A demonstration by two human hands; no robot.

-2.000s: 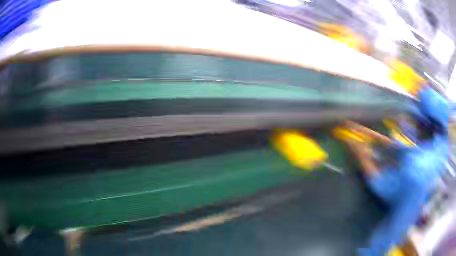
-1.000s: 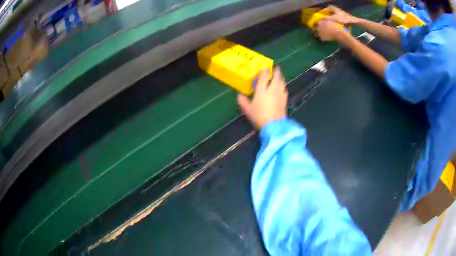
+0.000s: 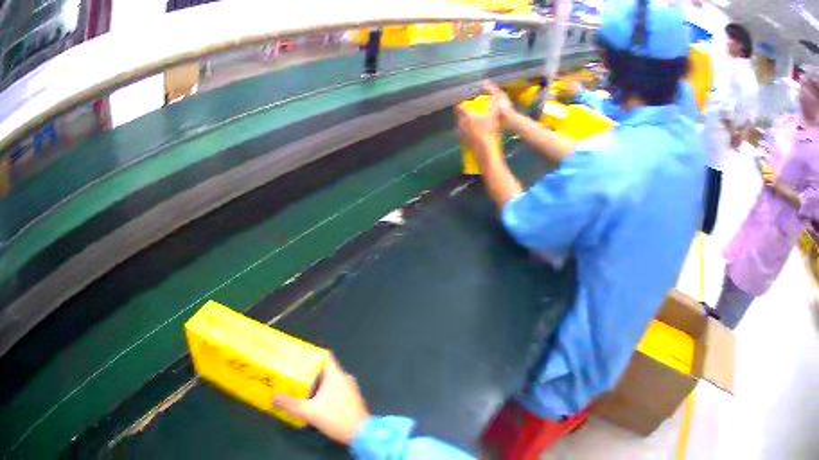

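Observation:
A yellow retail box with black lettering is at the lower left, tilted over the edge between the green conveyor belt and the dark bench. My right hand grips its right end, thumb on the near face and fingers behind. I cannot tell whether the box touches the surface. My right sleeve runs out of the bottom edge. My left hand is not in view.
A person in blue stands at the bench on the right, holding a yellow box upright. An open brown carton with yellow boxes is on the floor, near a red object. A person in pink stands further back.
My right hand has gone from touching the box on the belt to gripping it, and the box is now at the near edge. The view has turned right. The other person's box is now upright.

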